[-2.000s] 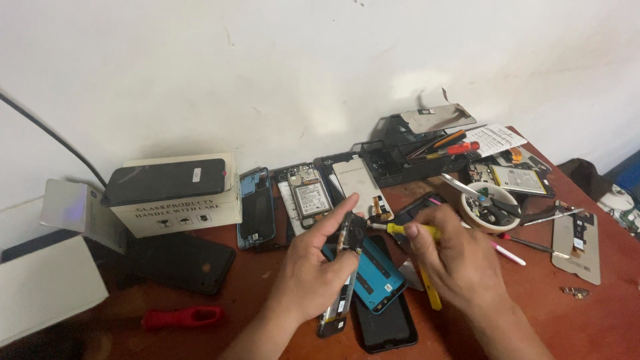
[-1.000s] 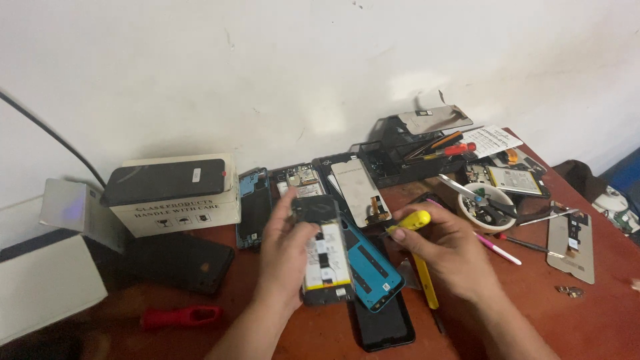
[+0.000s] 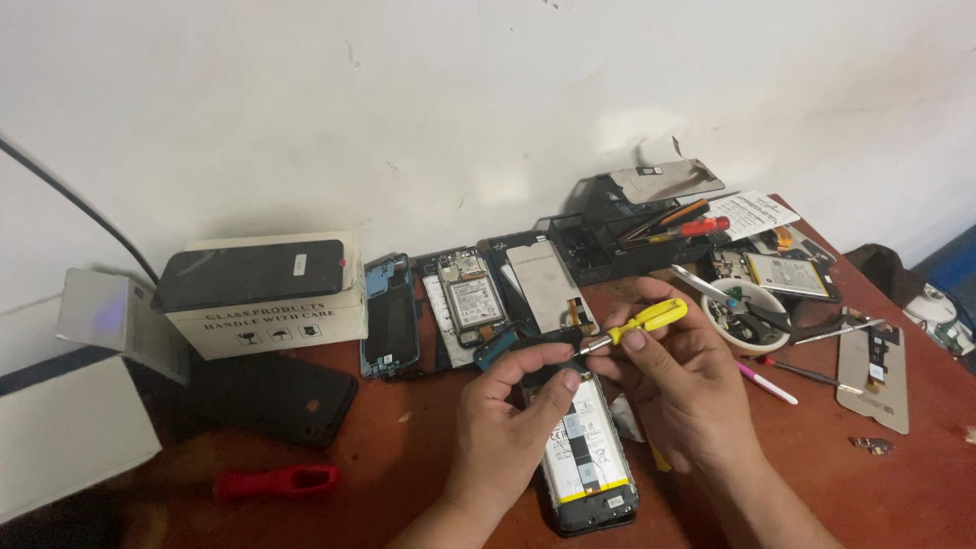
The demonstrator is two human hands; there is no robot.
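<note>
My right hand (image 3: 679, 381) grips a small screwdriver with a yellow handle (image 3: 648, 320); its metal shaft points down and left. Thumb and fingertips of my left hand (image 3: 511, 427) are close around the tip, at a dark part near the top of an opened phone (image 3: 587, 450). What those fingers pinch, if anything, I cannot tell. The phone lies face down on the table below my hands, with its white battery and a black ribbon cable showing. A blue phone part (image 3: 496, 347) sticks out behind my left fingers. Part of another yellow tool (image 3: 659, 457) shows under my right hand.
Opened phones (image 3: 473, 297) and a blue frame (image 3: 390, 320) lie behind. A box (image 3: 267, 335) bears a dark phone. At right are a white cup of parts (image 3: 747, 347), a black organizer (image 3: 610, 263), tweezers (image 3: 835, 332) and a pink pen (image 3: 766, 383). A red handle (image 3: 278, 483) lies front left.
The opened phone, held in my left hand one second ago, now lies on the table. My right hand has brought the yellow screwdriver over to my left fingertips.
</note>
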